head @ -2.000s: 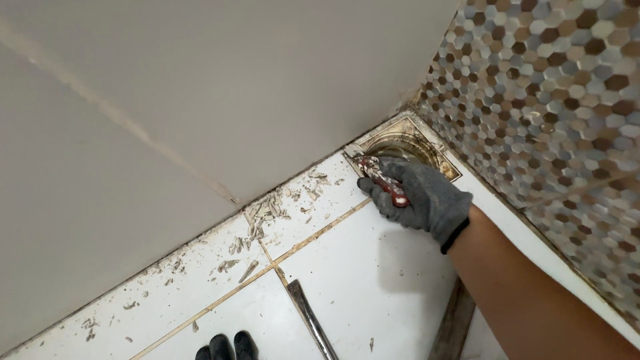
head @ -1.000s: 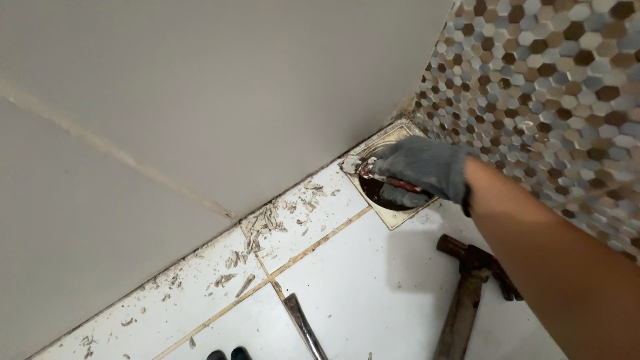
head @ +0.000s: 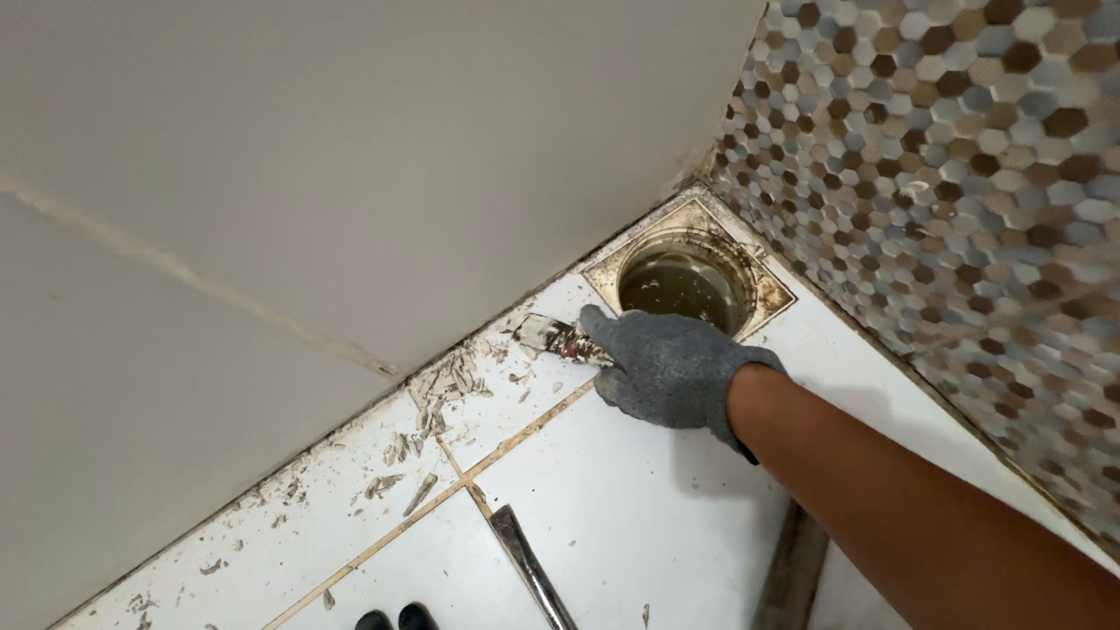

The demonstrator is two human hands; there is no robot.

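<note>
My right hand (head: 665,367), in a grey work glove, is closed around a dirty scraper-like tool (head: 560,339) with a pale, residue-caked end and some red on it. The tool points left, just above the white floor tiles. Beyond the fingers lies a square floor drain (head: 604,278) with a round opening and murky liquid inside; the glove overlaps its near edge. Dark fingertips (head: 394,618) at the bottom edge appear to be my left hand; the rest is out of frame, so its grip is hidden. A metal chisel (head: 529,560) rests on the tiles between the hands.
Scraped flakes (head: 451,381) are scattered along the foot of the grey wall (head: 350,175). A hexagon mosaic wall (head: 927,175) rises at the right, meeting the grey one behind the drain. A wooden handle (head: 792,569) lies partly under my right forearm.
My right hand has moved left and toward me from over the drain, still holding the tool. The drain's round opening is now largely uncovered.
</note>
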